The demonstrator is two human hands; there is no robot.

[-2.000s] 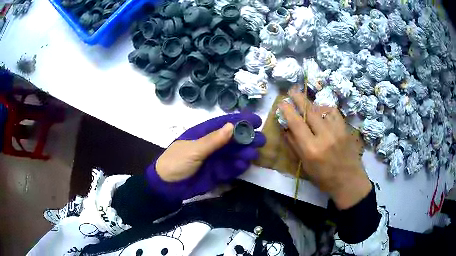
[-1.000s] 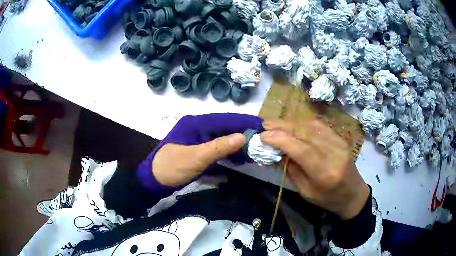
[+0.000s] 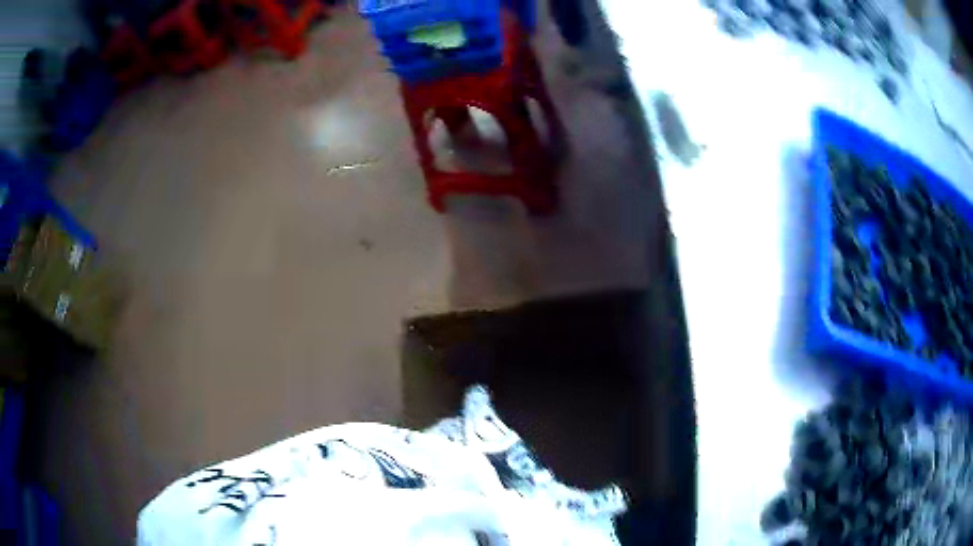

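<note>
Neither of my hands is in view. The frame is blurred. A white patterned sleeve (image 3: pixel 352 485) of my clothing shows at the bottom. A loose pile of dark cup pieces (image 3: pixel 854 469) lies on the white table (image 3: pixel 736 320) at the lower right. A blue tray (image 3: pixel 822 245) full of small dark pieces stands behind it. More small dark pieces (image 3: pixel 827 32) lie at the table's far end, too blurred to tell apart.
An open brown carton (image 3: pixel 523 373) stands on the floor against the table's left edge. A red stool (image 3: pixel 485 139) beyond it bears a blue crate (image 3: pixel 437 43). More red stools (image 3: pixel 203 37) stand at the far left, and another carton (image 3: pixel 64 283) at the left edge.
The view has swung left to the floor and the table's left part. Both hands, the ruffled piece, the stick and the cardboard pad have gone out of view.
</note>
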